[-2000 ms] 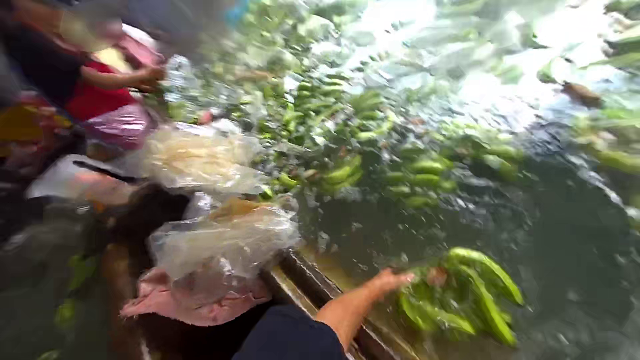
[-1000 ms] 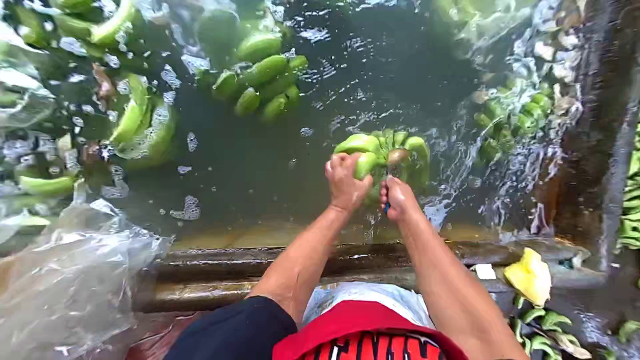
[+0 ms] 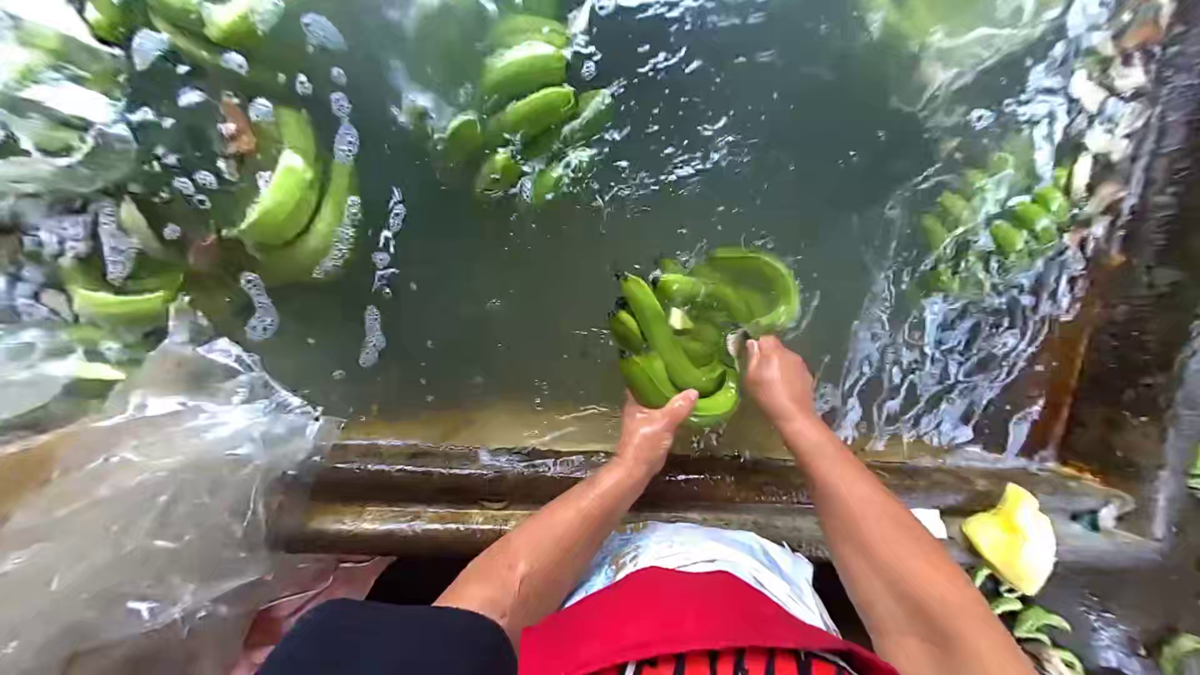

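My left hand grips the lower end of a cluster of green bananas at the water's surface, near the tank's front edge. Beside the cluster's right side, my right hand is closed on a small tool with a metal blade, whose handle is hidden in my fist. More green bananas lie just under the water beyond the cluster; whether they are joined to it I cannot tell.
Green bananas float farther out, others at the left and some at the right. Clear plastic sheeting covers the left corner. The tank's wet rim runs before me; a yellow piece lies at its right end.
Two seconds ago one hand held bananas at the lower right. One second ago both hands were at a cluster; now it is turned, with my left hand lower on it.
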